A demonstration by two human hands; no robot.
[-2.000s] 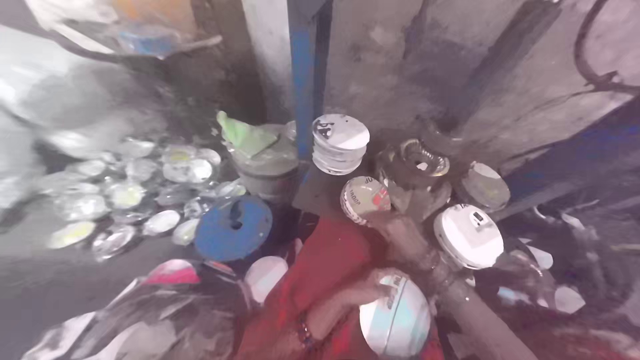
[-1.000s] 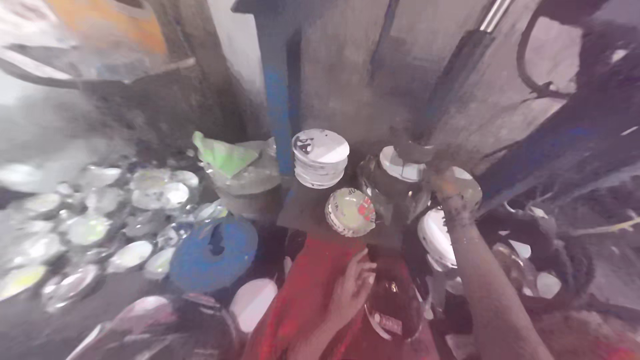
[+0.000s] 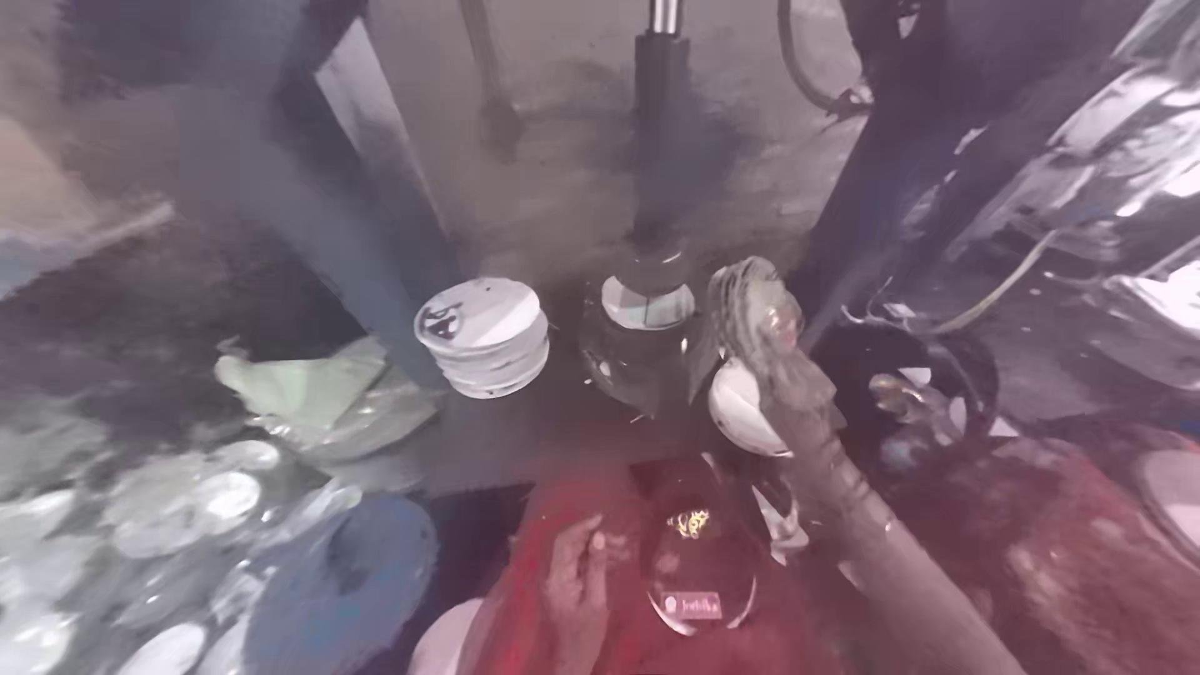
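My left hand point(image 3: 581, 572) rests on red cloth with its fingers loosely bent and nothing seen in them. Beside it lies a dark, shiny round piece point(image 3: 698, 562), perhaps clear film, with a gold print and a pink label. My right hand point(image 3: 783, 347) reaches over a pale round disc point(image 3: 745, 408) at the right of a metal press die; blur hides whether its fingers grip anything. A white disc point(image 3: 647, 305) sits on the die, close beneath the dark press ram point(image 3: 661, 141). To the left stands a stack of white discs point(image 3: 483, 342), the top one bearing dark print.
A blue round lid or disc point(image 3: 342, 586) lies at lower left, beside many shiny round pieces point(image 3: 169, 506). Behind them is a container with pale green sheet point(image 3: 309, 389). A dark round container point(image 3: 923, 398) with scraps stands at right. A blue-grey post point(image 3: 366, 206) rises behind the stack.
The ram and the white disc on the die are now close together. The printed disc near the white stack is gone from its place. Earlier, my left hand was on a pale disc. The view has shifted.
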